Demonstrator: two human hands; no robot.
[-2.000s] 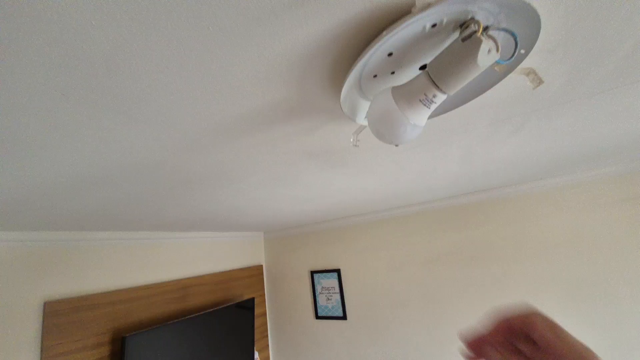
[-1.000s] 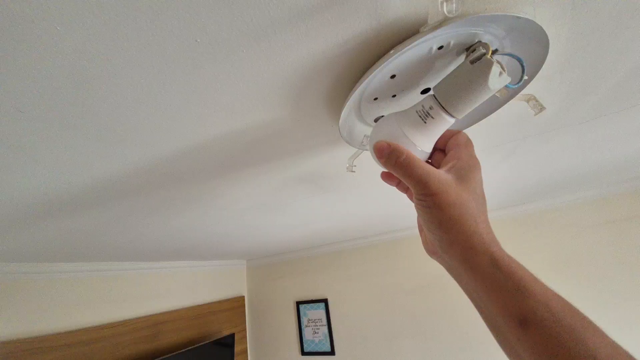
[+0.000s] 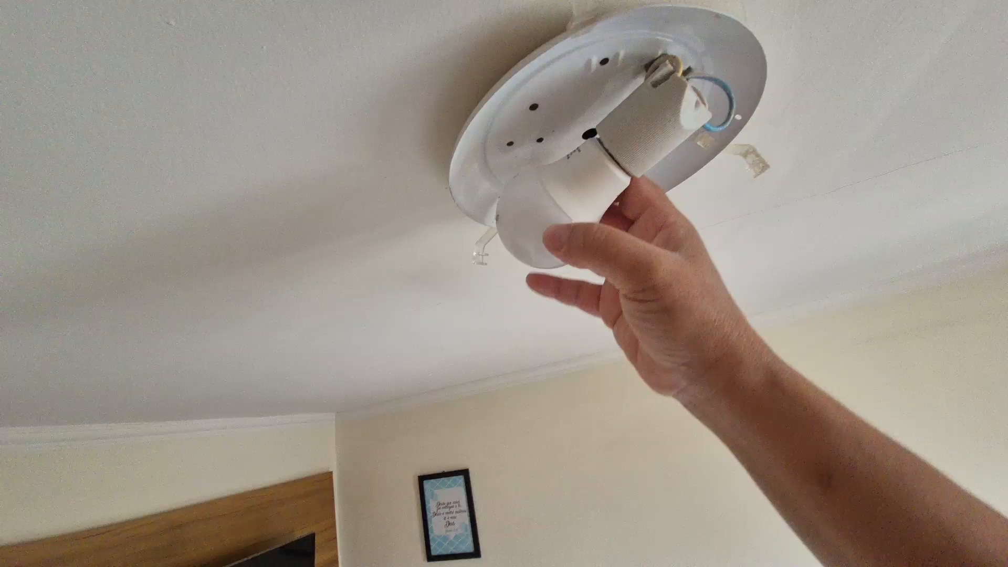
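A white light bulb (image 3: pixel 551 201) sits in a pale lamp socket (image 3: pixel 650 122) under a round white metal ceiling fixture base (image 3: pixel 504 118). My right hand (image 3: pixel 657 291) grips the bulb from below, its thumb on the rounded end and fingers behind; one lower finger sticks out free. Blue and yellow wires (image 3: pixel 728 102) come out at the socket's back end. Clear clips (image 3: pixel 482 246) stick out at the plate's rim. My left hand is out of view.
The fixture hangs on the white ceiling (image 3: pixel 236 157). Below are a cream wall (image 3: pixel 630 472), a black-framed print bearing writing (image 3: pixel 449 516), a wooden panel (image 3: pixel 276 512) and the corner of a dark screen (image 3: pixel 283 554).
My right hand rose from the lower right and took hold of the bulb. Since one second ago, its grip has shifted and the writing on the bulb has turned mostly out of sight.
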